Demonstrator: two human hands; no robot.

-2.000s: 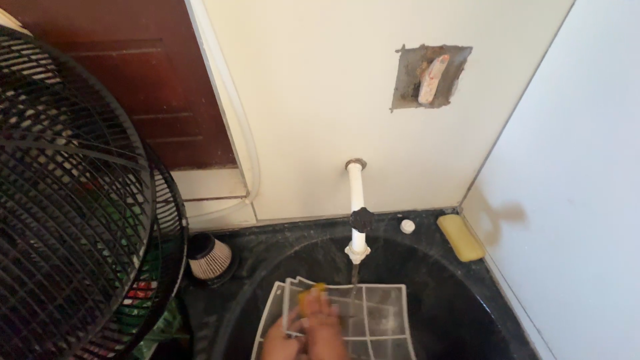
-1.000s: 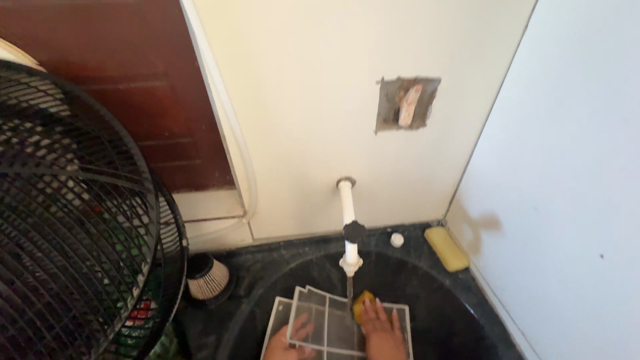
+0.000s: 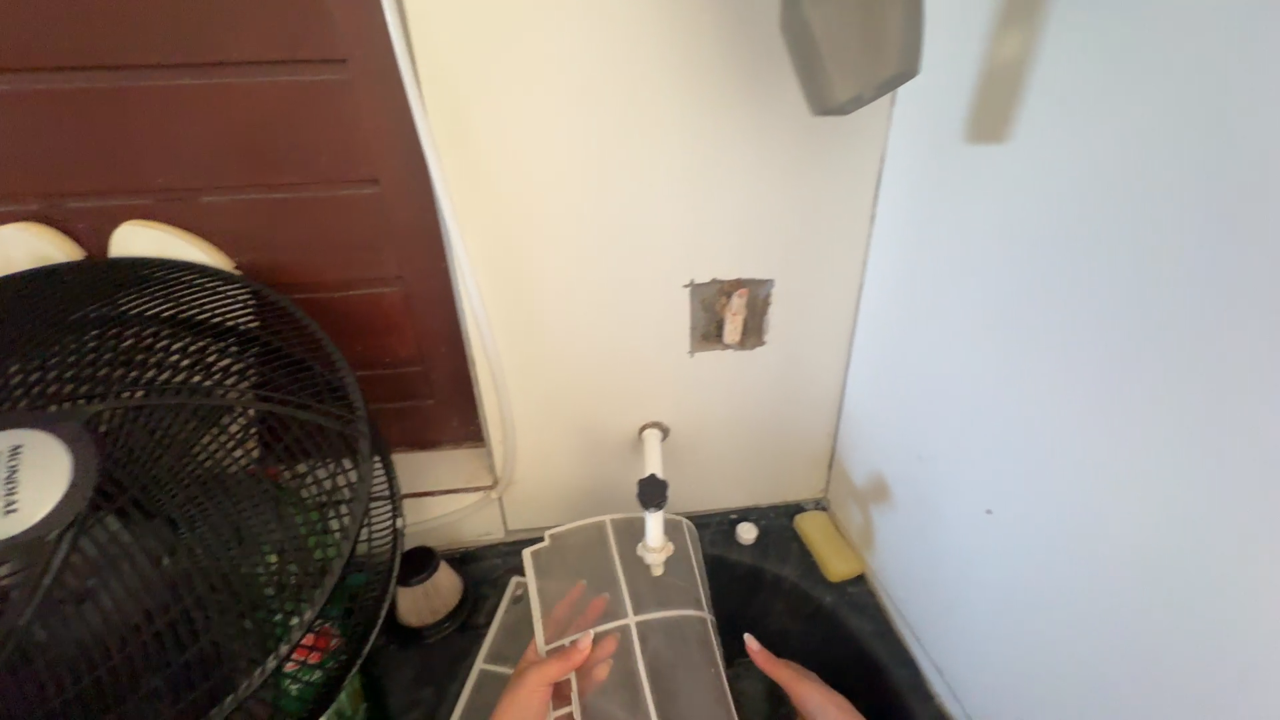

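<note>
A white-framed mesh filter panel (image 3: 665,590) is raised over the dark sink, bent in a curve behind the white tap (image 3: 654,530). My left hand (image 3: 555,670) grips its left edge, thumb in front and fingers showing through the mesh. A second mesh filter panel (image 3: 500,650) lies lower and to the left, partly hidden behind the first. My right hand (image 3: 795,685) is apart from the panel, to its right over the basin (image 3: 790,600), fingers extended; most of it is below the view. The yellow piece is not visible in it.
At the left stands a large black Mondial fan (image 3: 200,450). Beside it on the dark counter is a pleated cylindrical filter (image 3: 428,592). A white cap (image 3: 746,532) and a yellow sponge (image 3: 828,546) rest behind the basin. A grey object (image 3: 852,50) juts in at the top.
The front panel has been lifted toward the tap by my left hand. My right hand has come off the panel, where it pressed a yellow piece before. The view has shifted upward.
</note>
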